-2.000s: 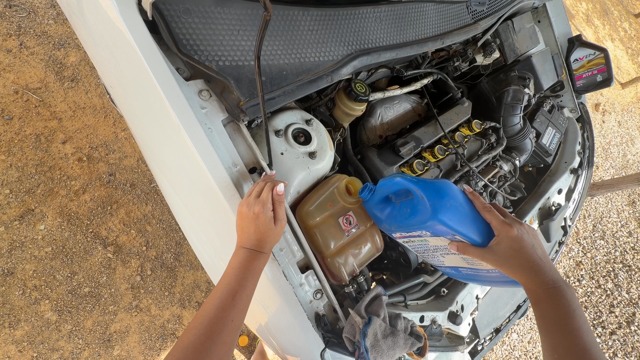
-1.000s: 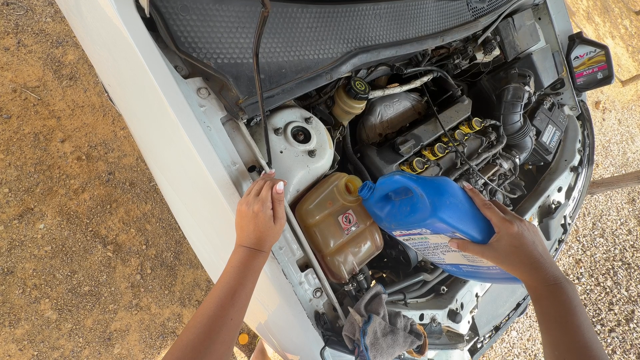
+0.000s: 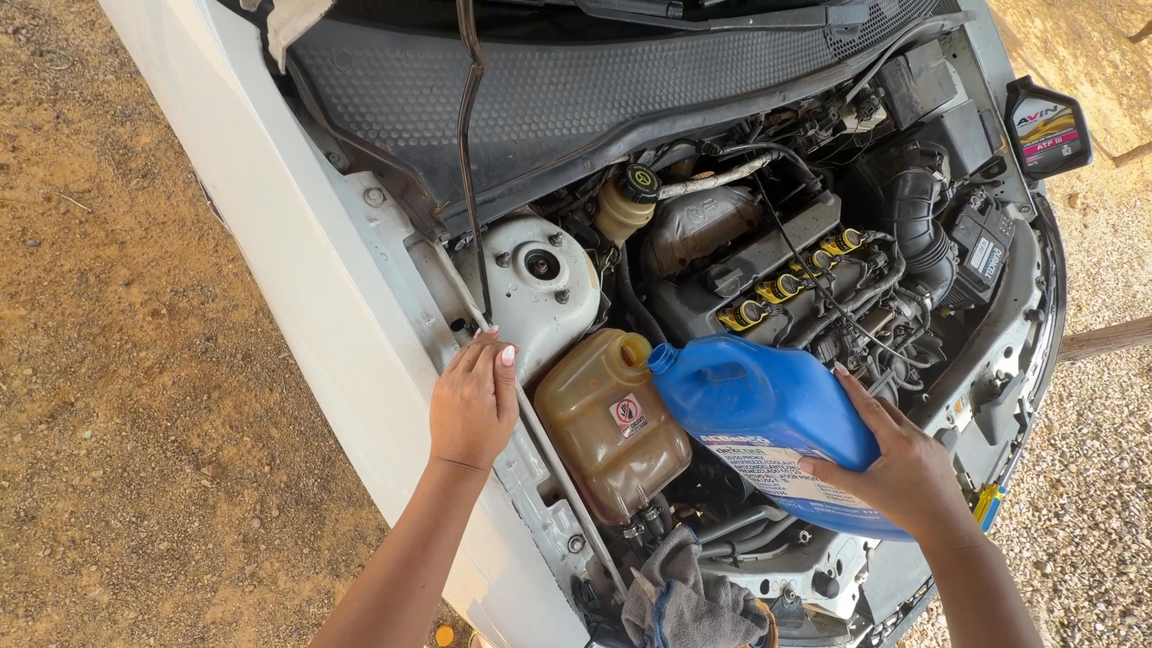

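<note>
My right hand (image 3: 886, 459) grips a blue plastic antifreeze jug (image 3: 765, 396), tilted on its side over the engine bay. The jug's uncapped mouth is beside the open filler neck of a brownish translucent coolant reservoir (image 3: 585, 432); whether liquid flows cannot be told. My left hand (image 3: 474, 400) rests with curled fingers on the fender's inner edge, by the lower end of a thin dark rod (image 3: 470, 135); whether it grips anything there is unclear. A grey cloth (image 3: 688, 598) lies below the reservoir, near the front of the bay.
Around the jug are the engine with yellow-topped ignition coils (image 3: 778, 288), a brake fluid reservoir with black cap (image 3: 639, 183), a strut tower (image 3: 540, 288) and a battery (image 3: 981, 247). A dark ATF bottle (image 3: 1047, 130) stands at the far edge. The white fender (image 3: 297, 297) borders the left.
</note>
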